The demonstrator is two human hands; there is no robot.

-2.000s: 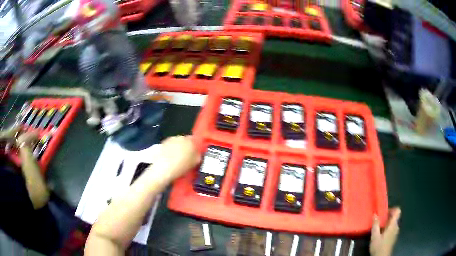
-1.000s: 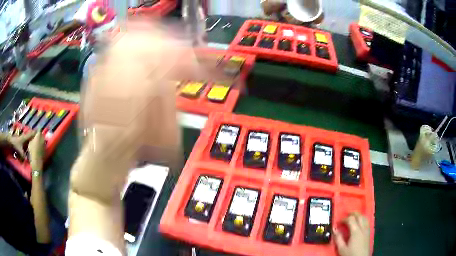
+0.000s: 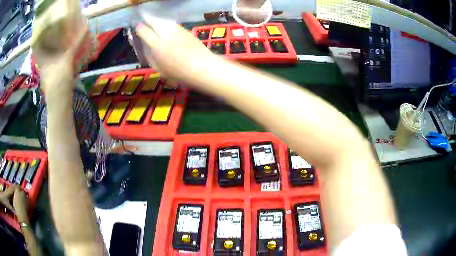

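My left hand [image 3: 62, 45] is raised at the upper left, blurred, around a pale beige thing [image 3: 52, 25] that I cannot make out clearly. My right hand [image 3: 162, 45] reaches across to the upper left, above the yellow-covered phones. It is blurred, with a greyish-white shape at its fingertips; I cannot tell whether it holds it. Below my right arm, a red phone tray [image 3: 210, 195] holds two rows of black phone backs with white labels [image 3: 229, 165]. My right forearm hides the tray's right part.
A red tray [image 3: 179, 117] of yellow-covered phones [image 3: 139, 110] lies behind, another red tray [image 3: 245, 60] further back. A small black fan [image 3: 85, 117] and a black phone [image 3: 125, 240] are at left. A screen [image 3: 400, 60] and iced drink [image 3: 409, 127] are at right. Another person's hand [image 3: 19, 200] shows at lower left.
My right hand has left the near tray and reached up and left. My left hand has moved to the upper left. The view has shifted, so the near tray sits lower and further left.
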